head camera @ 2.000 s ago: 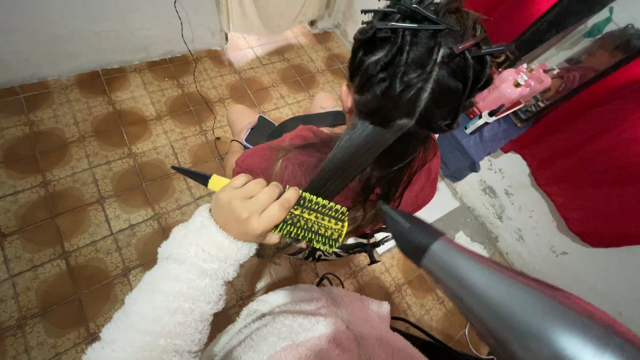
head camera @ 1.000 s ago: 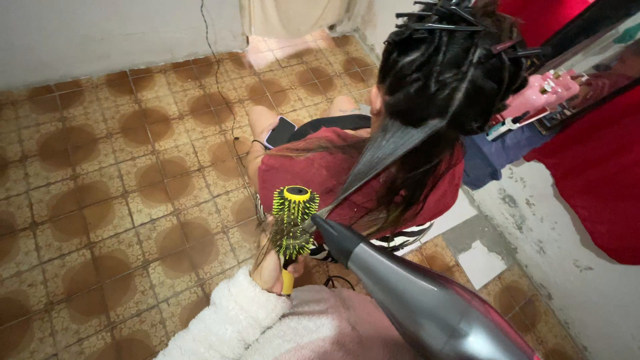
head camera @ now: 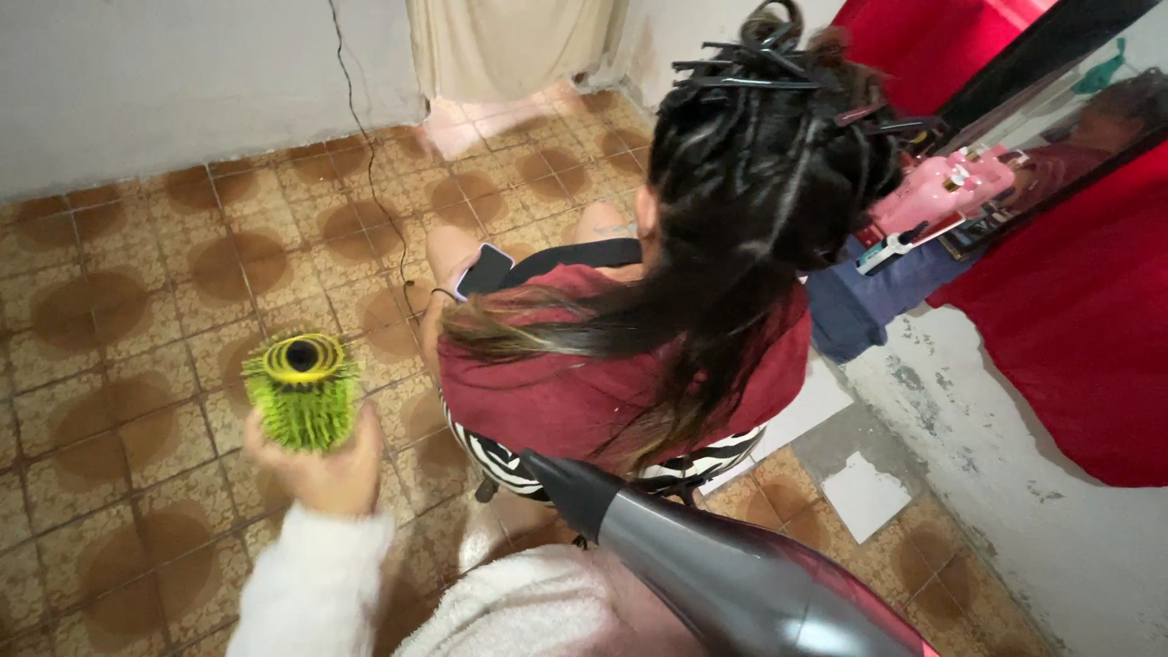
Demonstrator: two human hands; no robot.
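Note:
My left hand (head camera: pixel 324 461) holds a yellow-green round hairbrush (head camera: pixel 306 392) upright, off to the left of a seated person in a dark red top (head camera: pixel 566 383). No hair is wrapped on the brush. A grey and dark red hair dryer (head camera: pixel 730 566) with a black nozzle reaches in from the lower right, its tip near the chair back. My right hand is out of the frame. The person's dark hair (head camera: pixel 748 182) is pinned up on top with several black hair clips (head camera: pixel 757 68), and loose lengths with lighter ends (head camera: pixel 520 333) lie across the back.
The person holds a phone (head camera: pixel 485 272) and sits on a chair with a zebra-striped back (head camera: pixel 497 461). At right, pink bottles (head camera: pixel 940 187) stand by a mirror (head camera: pixel 1086 137), near a blue cloth (head camera: pixel 844 315) and a red cloth (head camera: pixel 1077 319). A thin cable (head camera: pixel 370 164) hangs along the wall to the tiled floor.
My left hand has moved left with the brush, away from the hair. The section that was stretched toward the brush now lies loose across the person's back.

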